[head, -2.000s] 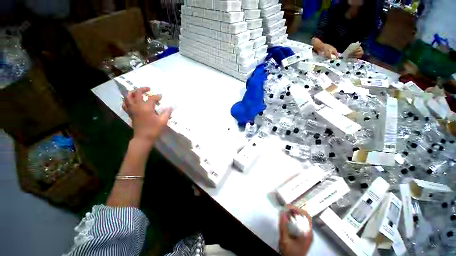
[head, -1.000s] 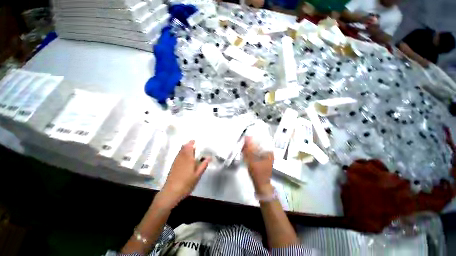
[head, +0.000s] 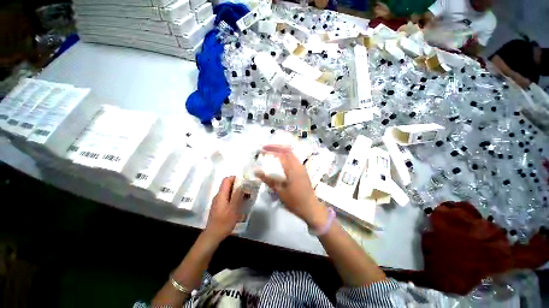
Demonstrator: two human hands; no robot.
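Observation:
My left hand (head: 225, 207) is near the front edge of the table, closed around an upright white carton (head: 247, 203). My right hand (head: 289, 177) is above and beside the carton's upper end, its fingers curled around small white pieces (head: 271, 165). Glare blurs the carton's top and the fingertips, so I cannot tell whether anything is partly inside the carton. Clear bottles with black caps (head: 385, 96) lie in a wide heap beyond my right hand. Several open cartons (head: 416, 133) lie on the heap and near my right hand.
Filled cartons (head: 114, 139) stand in stepped rows along the left front edge. A tall carton stack (head: 141, 27) stands at the back left. A blue cloth (head: 208, 78) borders the heap. A red-brown cloth (head: 460, 240) lies at the right. People sit at the far side.
The view has swung from the left rows to the front. My left hand has left the rows and holds a carton upright. My right hand has moved in over its top.

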